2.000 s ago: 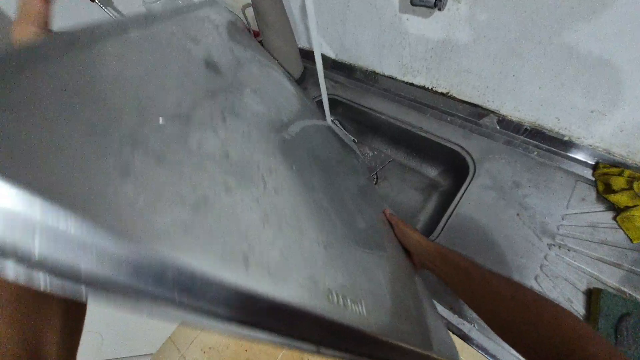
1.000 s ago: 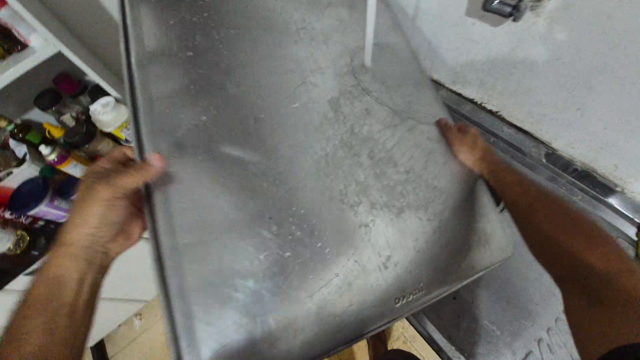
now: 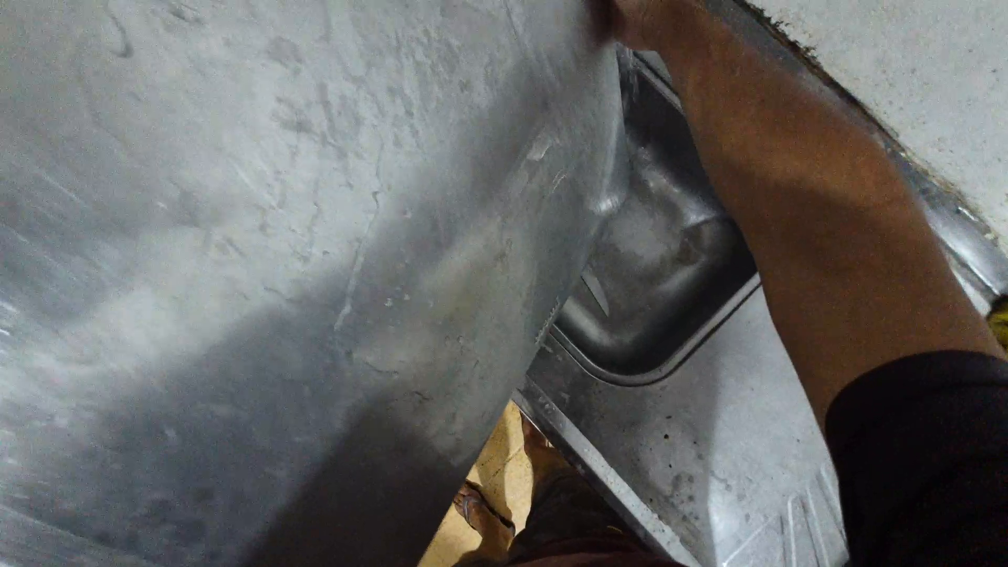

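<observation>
A large metal sheet or tray (image 3: 299, 260), wet and streaked, fills the left and middle of the view, tilted over the sink. My right hand (image 3: 630, 24), at the top edge of the view, grips its far right edge; the fingers are mostly hidden. The right forearm, in a dark sleeve, reaches across the drainboard from the lower right. My left hand is out of the frame. Below the metal piece's right edge, part of the stainless steel sink basin (image 3: 654, 260) shows.
The ribbed steel drainboard (image 3: 732, 441) extends toward the bottom right. A white wall (image 3: 906, 71) borders the counter at upper right. Something yellow (image 3: 998, 319) shows at the right edge. Feet in sandals stand on the tan floor (image 3: 453, 535) below.
The metal piece has shifted and turned, now filling the left side of the view. My left hand, on its left edge a second ago, is out of sight. The falling water stream no longer shows.
</observation>
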